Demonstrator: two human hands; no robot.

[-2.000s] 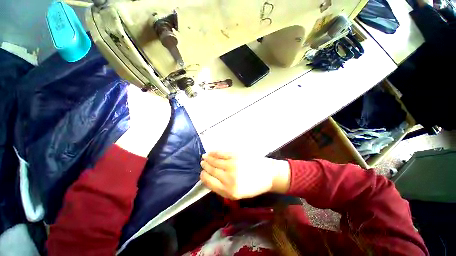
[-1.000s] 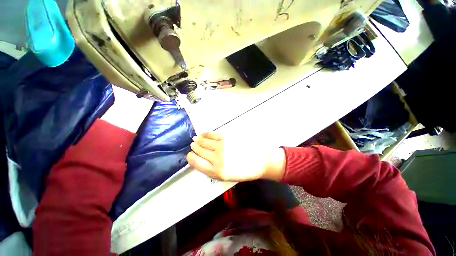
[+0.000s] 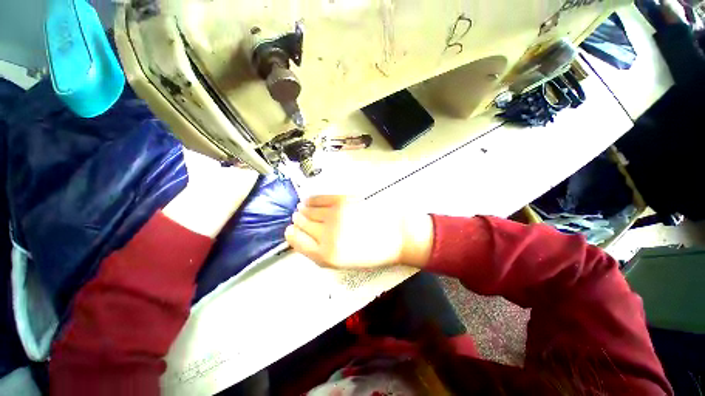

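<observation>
The navy quilted panel [image 3: 251, 228] lies on the machine bed, its far end under the presser foot [image 3: 280, 172] at the left end of the cream sewing machine head [image 3: 371, 46]. A thin white edge runs along its near side. My right hand [image 3: 348, 232] grips the panel's right edge, fingertips just below the foot. My left hand [image 3: 212, 189] is overexposed, flat beside the panel left of the needle; its fingers are hidden under the machine head. More navy fabric [image 3: 93, 178] is piled at the left.
A black phone [image 3: 399, 119] and a small slim tool [image 3: 349, 142] lie on the bed. Dark looped items [image 3: 545, 100] lie further right. A turquoise oblong holder [image 3: 83, 58] stands upper left. An offcut box [image 3: 635, 189] is below the table at right. Another person's dark sleeve [image 3: 684, 58] shows upper right.
My right hand has moved up and left, closer to the presser foot, with the panel edge. Less of the panel shows between hand and needle. The camera view has shifted somewhat.
</observation>
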